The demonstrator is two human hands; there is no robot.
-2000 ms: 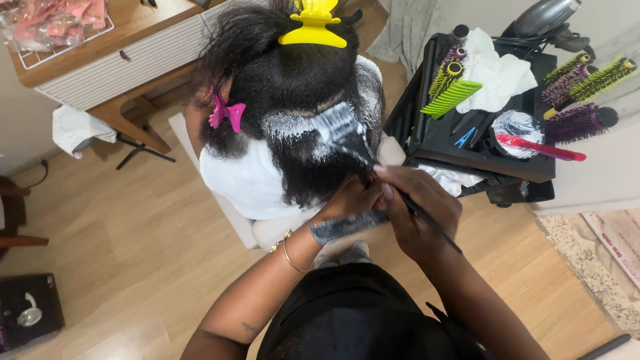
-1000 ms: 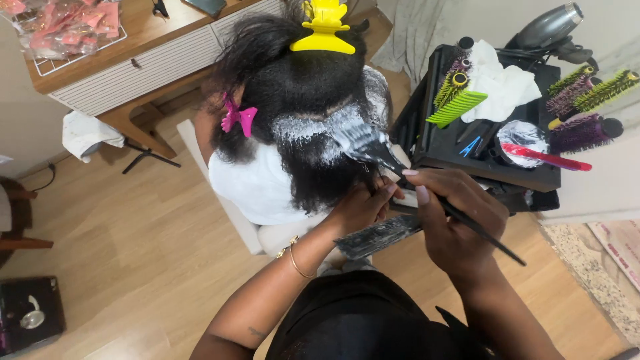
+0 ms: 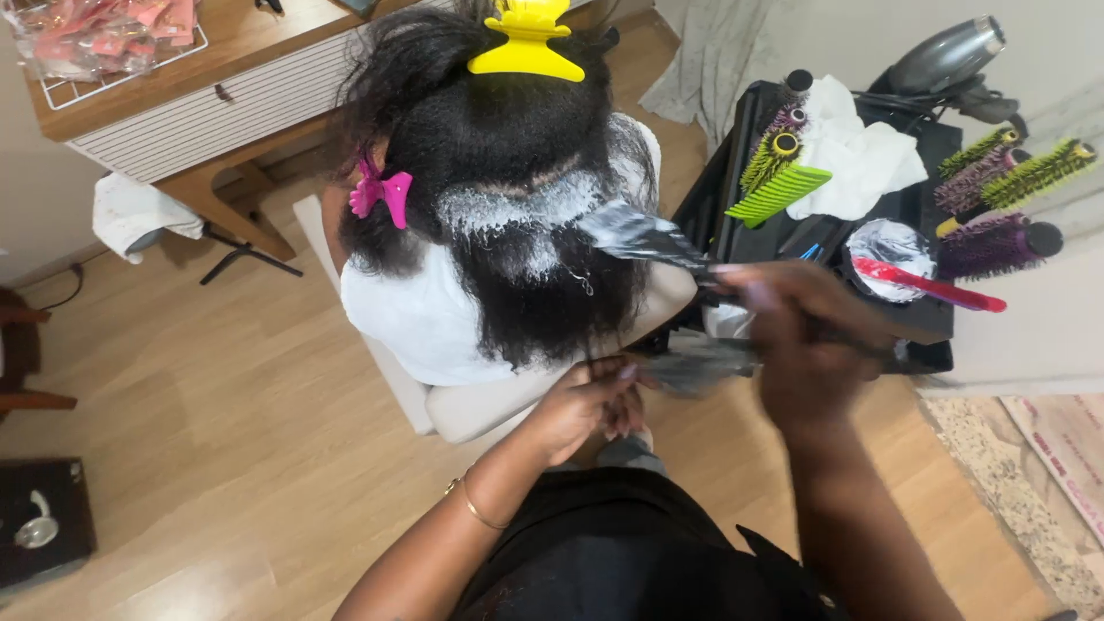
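A seated person's dark hair carries white cream across the back of the head. A yellow claw clip gathers the top, and a pink claw clip sits at the left side. My right hand, blurred, grips a tint brush whose cream-coated bristles are at the right edge of the creamed section. Below the hair ends, my left hand has its fingers closed near the tips of some strands. A dark, cream-smeared flat piece extends between my hands; the left fingers are at its end.
On the right, a black trolley bears a bowl of white cream with a red-handled tool across it, a green comb, white tissue, several round brushes and a hair dryer. A wooden desk stands upper left.
The brush bristles have moved right relative to the head, toward the edge of the creamed hair. A wider band of white cream shows on the hair than two seconds ago.
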